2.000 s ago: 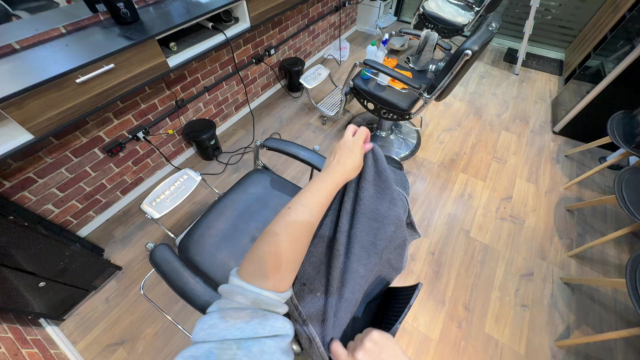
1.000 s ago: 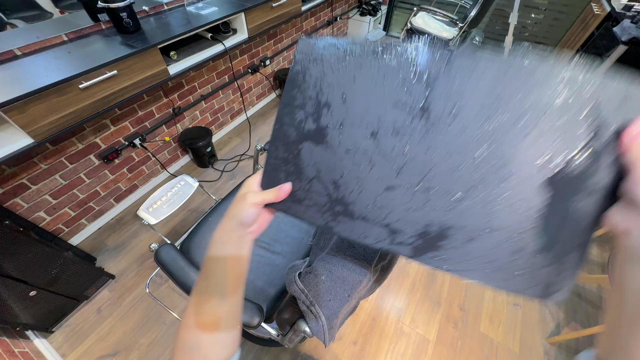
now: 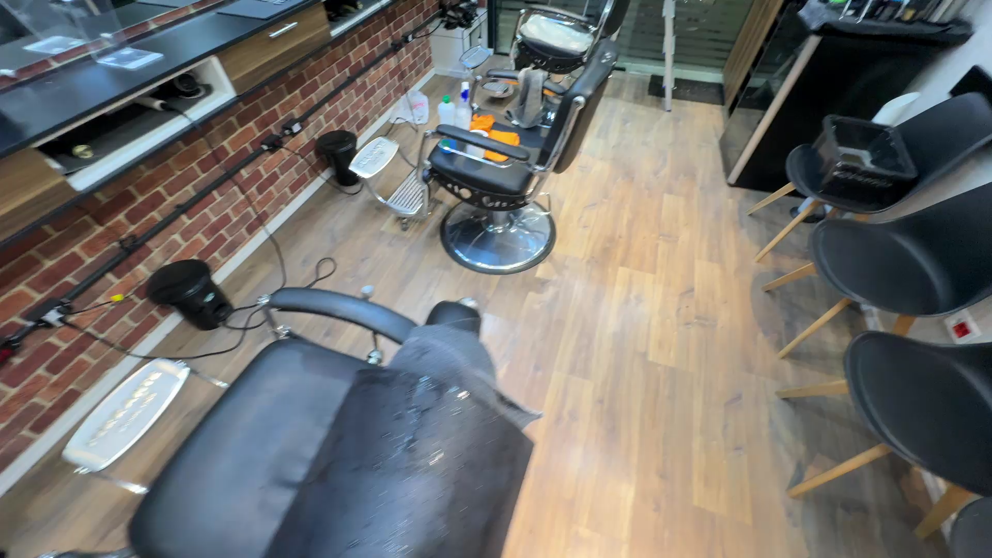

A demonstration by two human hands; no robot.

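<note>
Neither my left hand nor my right hand shows now. A black rectangular mat (image 3: 411,465), wet with drops on its upper face, lies slanted across the near black barber chair, over part of its seat (image 3: 232,442). The mat's lower end runs out of the frame, so whether a hand touches it there is hidden. Just behind its far edge a dark grey towel (image 3: 446,353) drapes over the chair's back. The chair's padded armrest (image 3: 341,310) and metal footrest (image 3: 128,415) are at the left.
A second barber chair (image 3: 480,170) farther off holds bottles, orange cloths and a grey towel. Black bins (image 3: 190,294) and cables lie along the brick wall under the counter (image 3: 178,46). Several black chairs (image 3: 891,256) with wooden legs line the right; one holds a clear container (image 3: 864,159).
One second ago both my hands held the mat up in the air; now it lies on the near chair and my hands are out of view. Earlier, one hand gripped the towel.
</note>
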